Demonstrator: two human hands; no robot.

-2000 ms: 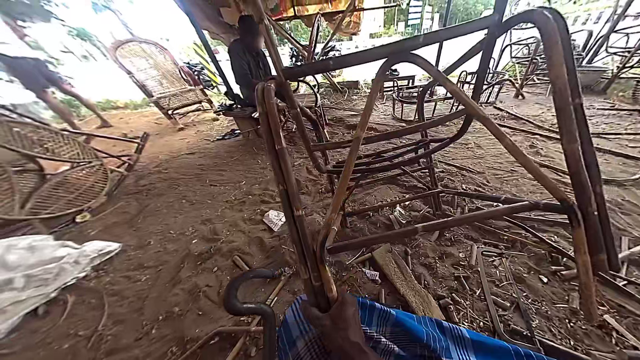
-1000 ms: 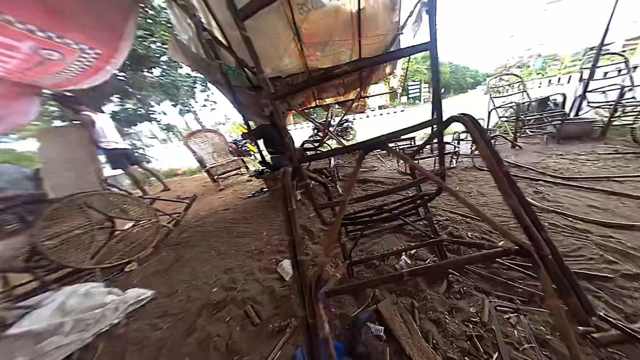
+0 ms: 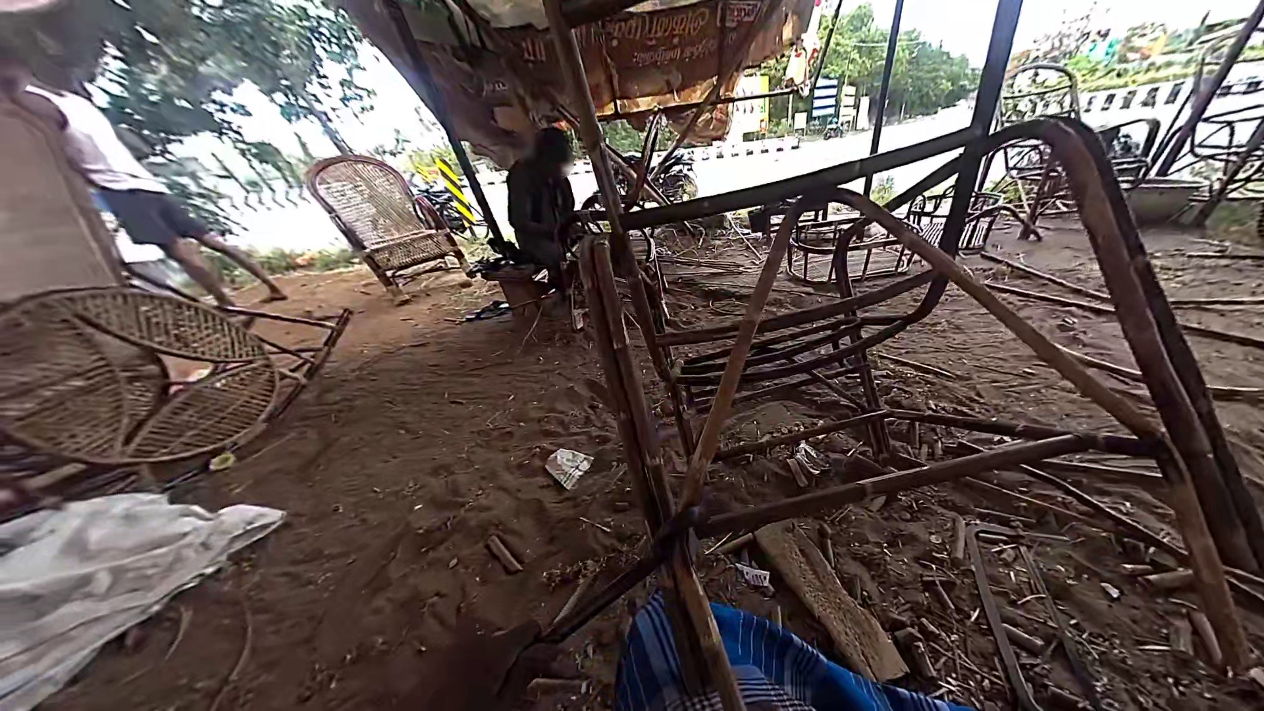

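Note:
A bent cane chair frame (image 3: 918, 474) stands large on the right, its joined poles (image 3: 632, 395) rising from the blue checked cloth (image 3: 760, 652) over my lap. A thin dark bar (image 3: 602, 597) slants across the foot of these poles, reaching their joint. At its lower end is a dark, blurred shape that seems to be my left hand (image 3: 464, 657); its fingers and grip cannot be made out. My right hand is not in view. Behind the upright poles, a smaller curved cane frame (image 3: 810, 346) is partly hidden.
A round woven cane piece (image 3: 207, 405) lies left, above a white sheet (image 3: 118, 573). A wicker chair (image 3: 370, 212), a seated person (image 3: 538, 197) and a walking person (image 3: 148, 197) are farther back. A wooden plank (image 3: 829, 602) and cane scraps lie on the soil below the frame.
Two seconds ago a hand was closed round the foot of the upright poles; no hand shows there now. The dark bar now crosses that spot. The view has swung up and back.

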